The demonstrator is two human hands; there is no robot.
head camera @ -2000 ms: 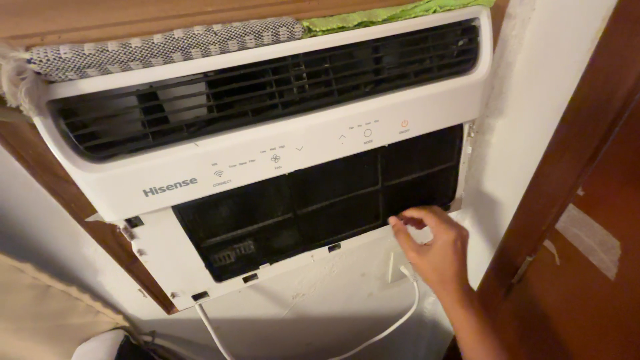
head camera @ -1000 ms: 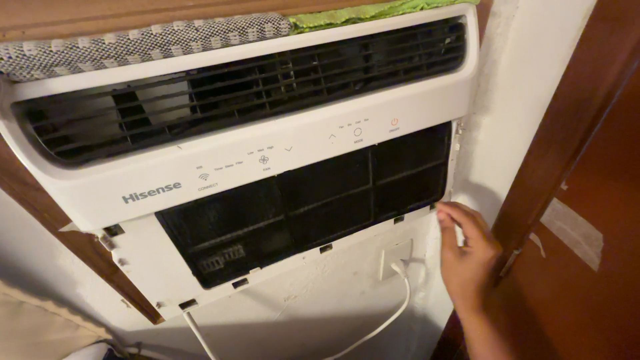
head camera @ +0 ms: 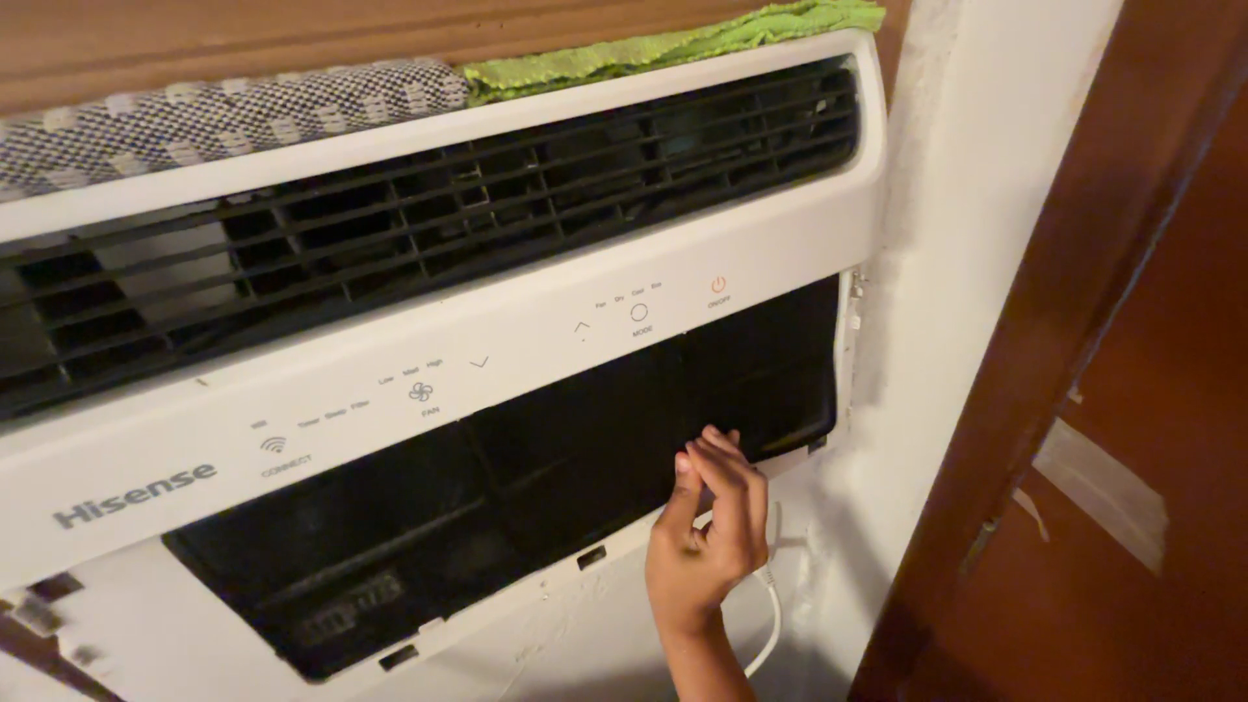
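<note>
A white Hisense window air conditioner (head camera: 546, 283) fills most of the head view, its front intake cover off. Its black filter (head camera: 556, 439) lies exposed below the control panel. My right hand (head camera: 710, 526) is at the filter's lower edge, right of centre, with thumb and fingertips bent close together; whether they pinch the edge cannot be told. Above the panel are the dark louvres (head camera: 468, 205) of the air outlet. My left hand is not in view.
A checked woven cloth (head camera: 234, 117) and a green cloth (head camera: 673, 58) lie along the unit's top. A white cable (head camera: 775, 624) hangs behind my right wrist. At the right stand a white wall (head camera: 965, 195) and a brown wooden door (head camera: 1170, 390) with tape on it.
My right hand has moved from the filter's lower right corner, where it was a second ago, left along the lower edge. The view has come closer to the unit.
</note>
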